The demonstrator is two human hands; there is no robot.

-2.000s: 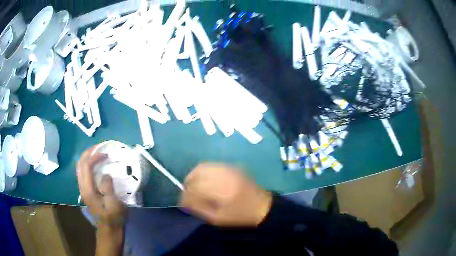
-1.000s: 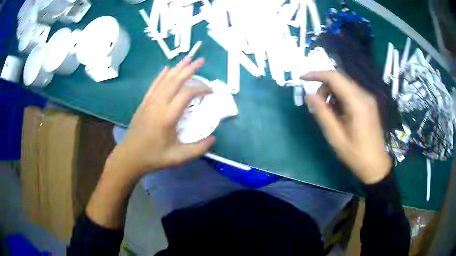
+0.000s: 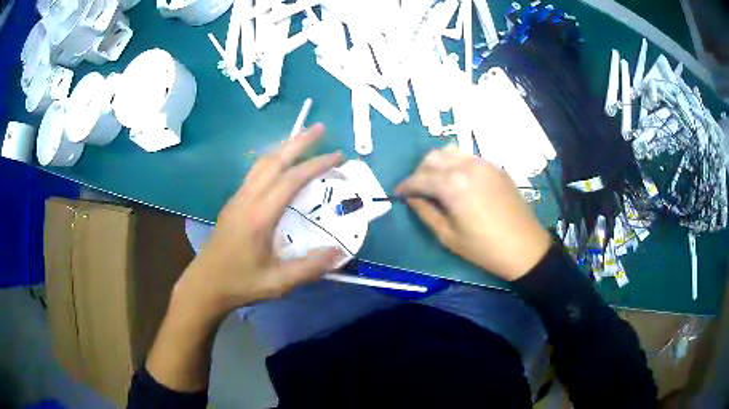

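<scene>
A round white housing [image 3: 328, 209] lies face up near the bench's front edge, its square projection pointing right. My left hand [image 3: 268, 220] holds it from the left, fingers at the upper side and thumb at the lower rim. A thin black lead crosses its face, and a dark part with a blue tip [image 3: 349, 207] sits in its slot. My right hand [image 3: 472, 208] pinches a thin dark piece [image 3: 382, 199] at the projection; its far end is unclear. A slim white stick [image 3: 380, 282] lies along the bench edge below the housing.
White sticks [image 3: 364, 40] are piled behind the housing. A black lead bundle [image 3: 559, 104] and a heap of sticks with leads [image 3: 679, 152] lie right. More housings [image 3: 156, 92] and a small white cylinder [image 3: 17, 141] stand left. A cardboard carton [image 3: 92, 279] is below the left edge.
My right hand has moved left from the white pieces beside the lead bundle to the housing. A black lead and a blue-tipped part now show on the housing's face.
</scene>
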